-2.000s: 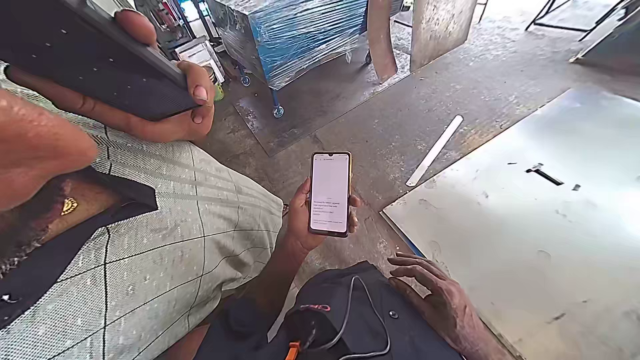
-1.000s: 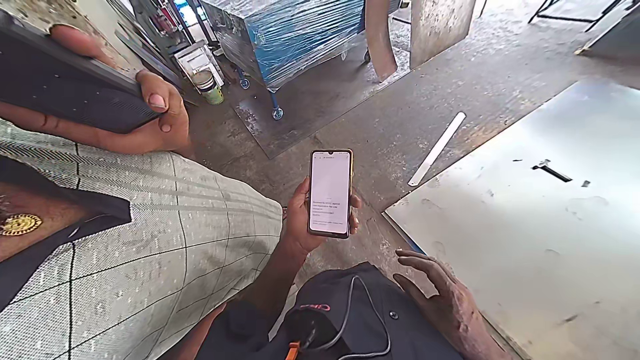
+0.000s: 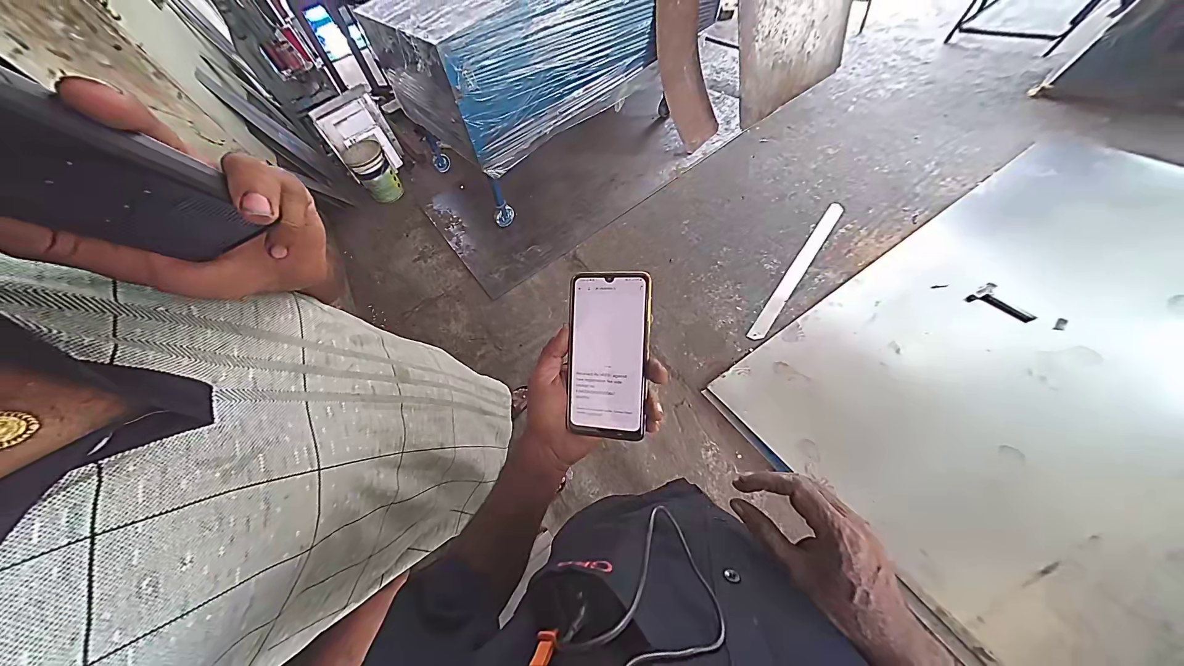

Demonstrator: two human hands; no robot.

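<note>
A smartphone stands upright in my left hand, its lit screen towards me and bearing writing. The fingers wrap its right edge. My right hand holds nothing, with thumb and fingers apart, beside the near left edge of a large sheet-metal panel. A grey cable loops over the front of my dark shirt. At the left, another person's hand holds a dark flat device, seen from behind; its front is hidden.
A person in a light checked shirt stands close at my left. Ahead are a plastic-wrapped blue cabinet on casters and a bucket. A white strip lies on the floor; a small black tool rests on the panel.
The other person's hand and dark device have shifted left and down from where they were two seconds ago. My left hand keeps the phone in the same place.
</note>
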